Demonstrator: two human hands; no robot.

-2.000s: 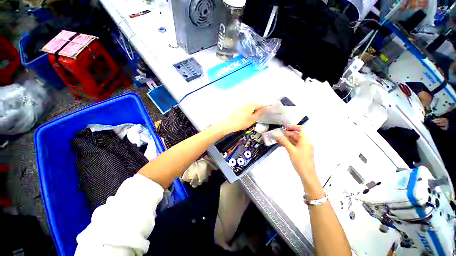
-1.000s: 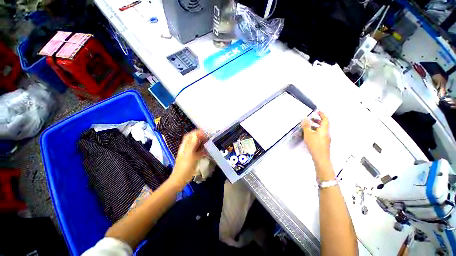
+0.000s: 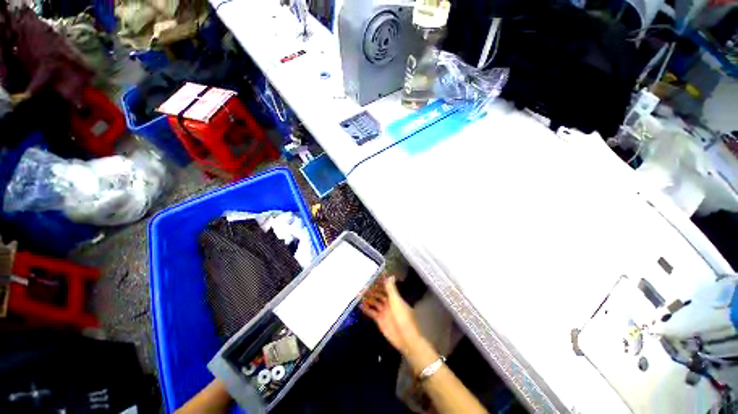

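A long grey tray (image 3: 223,369) is off the table, tilted in front of me over the right side of the blue bin. A white card (image 3: 328,295) covers its far part. Its near part shows white bobbins (image 3: 271,374), a pale packet (image 3: 281,351) and dark small parts. My left hand (image 3: 212,396) is at the tray's near end; its fingers are hidden behind the tray, which it appears to hold. My right hand (image 3: 391,313) is beside the tray's right wall with fingers apart; I cannot tell if the fingertips touch it.
The white table (image 3: 485,234) runs diagonally, with its edge right of the tray. It bears a grey box (image 3: 376,52), a bottle (image 3: 422,69) and a sewing machine (image 3: 704,331). The blue bin (image 3: 166,283) holds striped fabric (image 3: 243,271). A red stool (image 3: 222,137) stands behind it.
The tray has moved off the tabletop, left and down to above the bin. Both hands have moved down and left with it. The white card now covers contents that were being handled earlier.
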